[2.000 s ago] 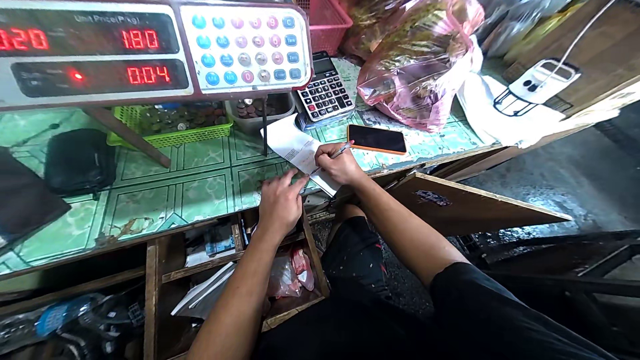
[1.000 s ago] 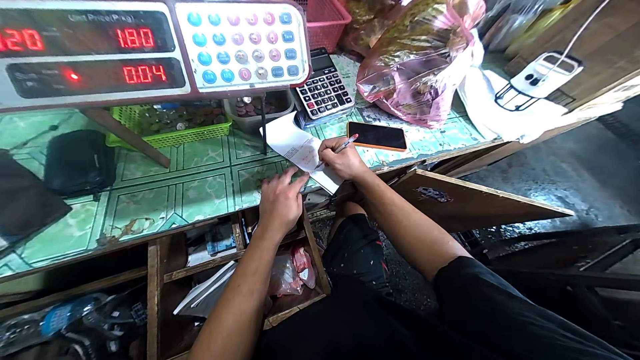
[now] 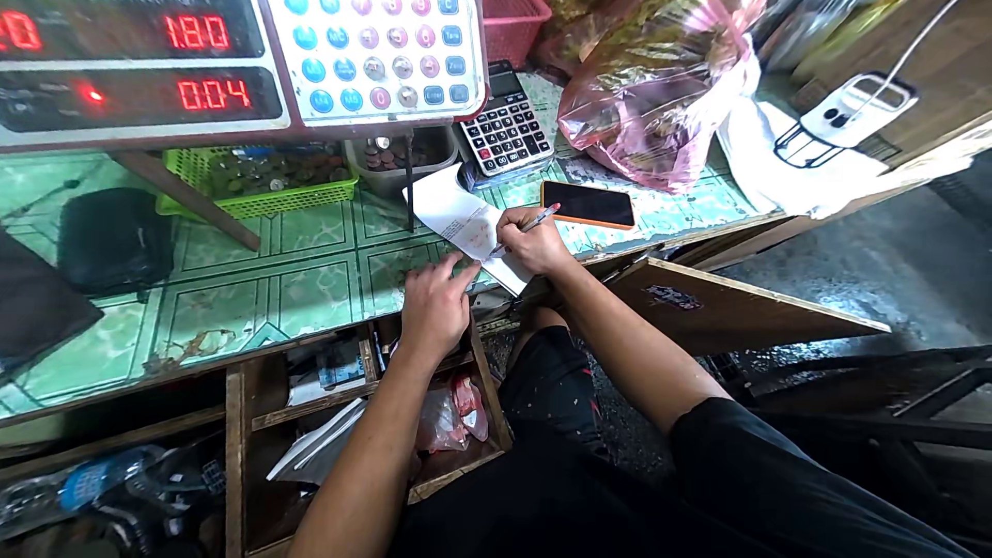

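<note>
My right hand (image 3: 535, 242) grips a pen (image 3: 541, 218), its tip down on a white sheet of paper (image 3: 453, 205) that bears print and handwriting. The paper lies at the front edge of the green tile-patterned counter (image 3: 302, 232). My left hand (image 3: 436, 306) rests at the counter edge, fingertips near the lower left edge of the paper, holding nothing that I can see. Just behind my right hand lies a phone with an orange case (image 3: 587, 205), its screen dark. A calculator (image 3: 508, 132) stands at the paper's far end.
A scale (image 3: 380, 62) with lit red digits overhangs the counter. Behind are a green basket of coins (image 3: 263, 203), a tub of coins (image 3: 380, 167) and a pink plastic bag (image 3: 643, 108). Below, a divided wooden drawer (image 3: 310, 407) stands open; a wooden panel (image 3: 721, 306) juts out at right.
My right hand has shifted slightly on the paper with the pen still in it. My left hand has stayed at about the same place.
</note>
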